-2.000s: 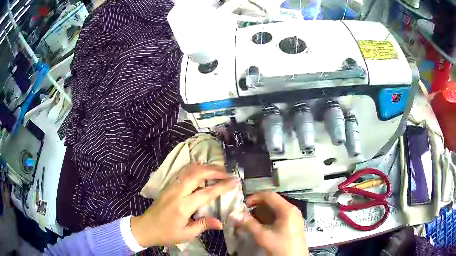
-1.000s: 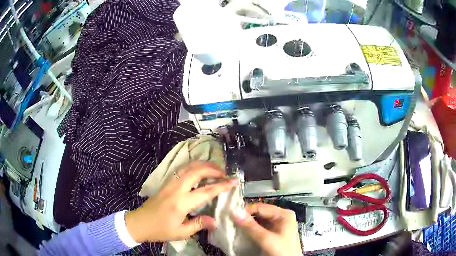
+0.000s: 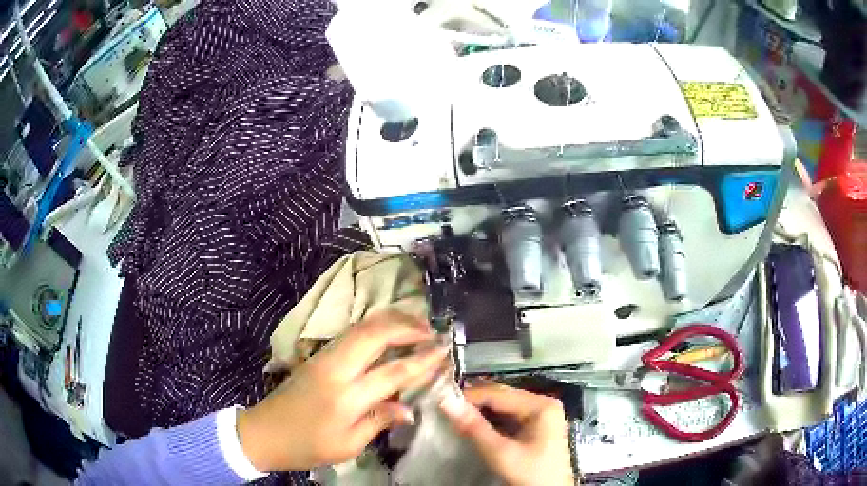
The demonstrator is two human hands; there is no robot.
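Note:
The beige cloth [image 3: 366, 291] lies bunched at the left front of the white overlock machine [image 3: 608, 123], beside its dark presser foot area [image 3: 445, 285]. My left hand [image 3: 333, 403] rests on the cloth with its fingers spread, fingertips near the presser foot. My right hand [image 3: 513, 432] pinches the cloth edge between thumb and fingers just in front of the presser foot. The needle and the cloth edge under the foot are too dark to make out. A large heap of pinstriped cloth [image 3: 238, 190] lies left of the machine.
Red-handled scissors [image 3: 692, 383] lie right of the machine bed over a yellow-orange handle [image 3: 699, 355]. A dark smartphone [image 3: 797, 318] lies on beige cloth at the right. A printed measuring strip [image 3: 618, 427] runs along the front table edge. Thin tools [image 3: 72, 370] lie on the left table.
The beige cloth between my hands has shifted and lies in different folds. My left hand still lies on it, and my right hand still pinches it with slightly changed fingers.

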